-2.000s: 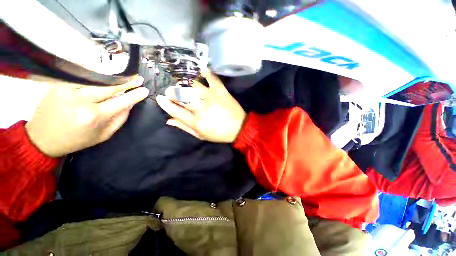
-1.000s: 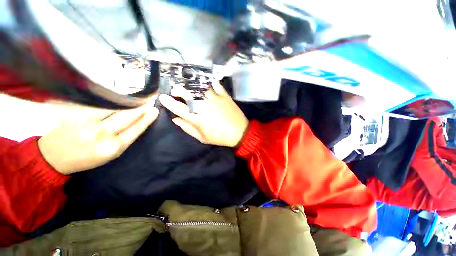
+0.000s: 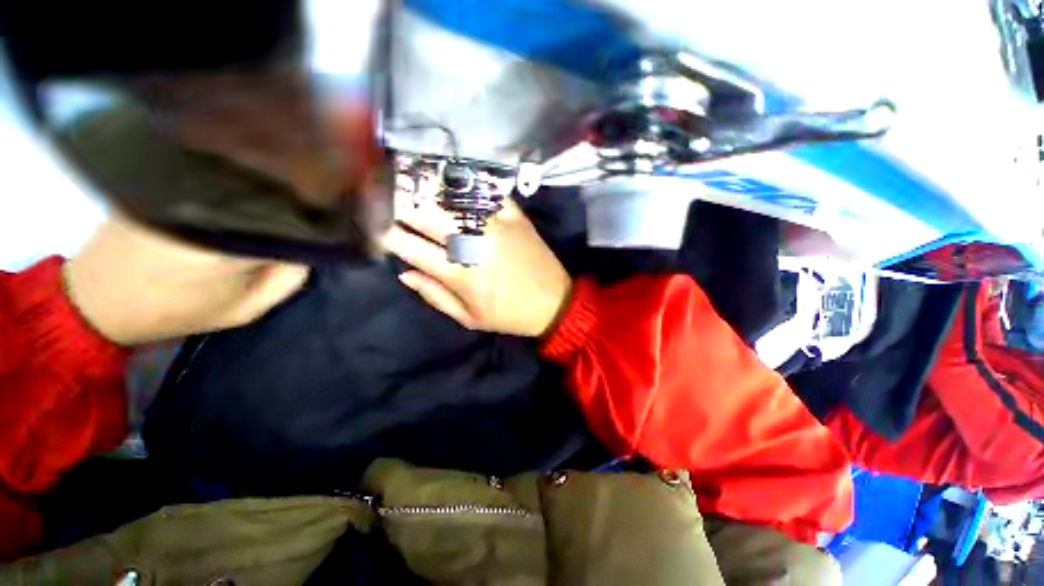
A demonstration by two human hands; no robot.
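Observation:
The black cloth (image 3: 366,355) lies in soft folds in front of me, under both hands. My left hand (image 3: 172,286) rests at the cloth's left side; its fingertips are partly hidden behind a dark blurred part of the machine. My right hand (image 3: 492,269) lies on the cloth with its fingers by the tension assembly (image 3: 469,189), whose spring and discs cover part of the hand. The needle and presser foot cannot be made out. Both hands press on the cloth, and I see no fold pinched in the fingers.
The white sewing machine head (image 3: 824,195) with a blue stripe crosses the upper right. A dark blurred object (image 3: 229,149) fills the upper left. A grey-white knob (image 3: 635,214) sits beside the metal parts. A person's red sleeve (image 3: 985,401) is at the far right.
The machine head appears shifted right and down in view, and the dark blurred part at upper left now covers more. My left hand sits further left, away from my right hand.

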